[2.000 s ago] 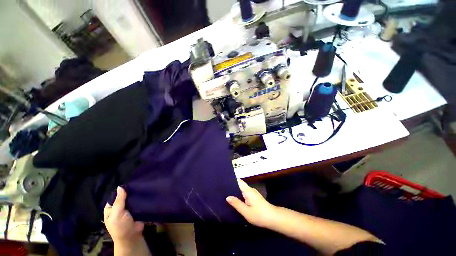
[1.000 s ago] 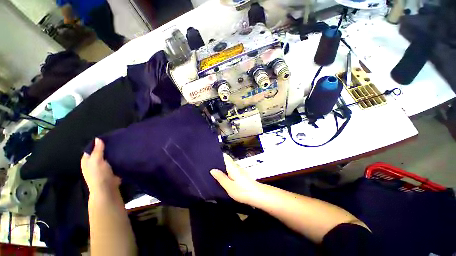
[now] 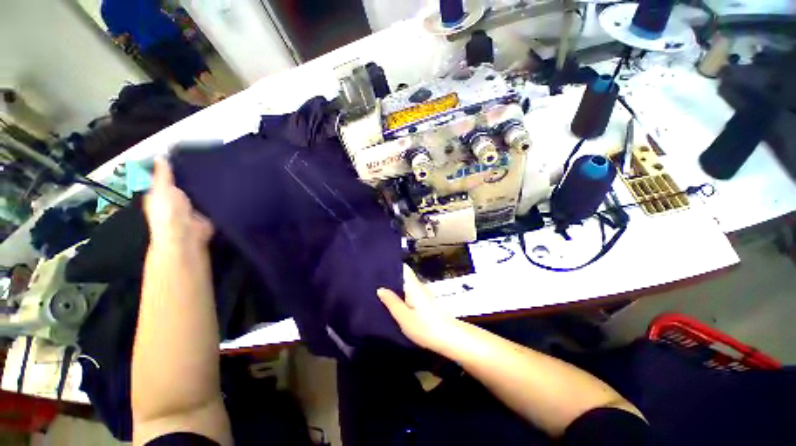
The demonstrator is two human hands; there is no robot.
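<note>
A dark navy-purple garment panel [image 3: 288, 218] with thin pale lines lies against the left front of the cream overlock machine [image 3: 454, 161] and hangs over the table's front edge. My left hand [image 3: 173, 207] grips its far left corner, arm stretched forward. My right hand [image 3: 417, 309] holds its right edge just below the needle area, thumb on top and fingers partly hidden at the cloth's edge. The presser foot is hard to make out behind the cloth.
Black fabric [image 3: 113, 248] lies left of the panel, beside a second machine head [image 3: 61, 300]. Blue-topped thread cones [image 3: 583, 187] and a brass-coloured tray [image 3: 656, 192] stand right. A red basket [image 3: 711, 341] is lower right. A person in blue [image 3: 150, 30] is at the back left.
My left hand has moved forward with the panel's left corner, turning the panel and its pale lines away from me. My right hand has stayed near the machine's front, shifting slightly.
</note>
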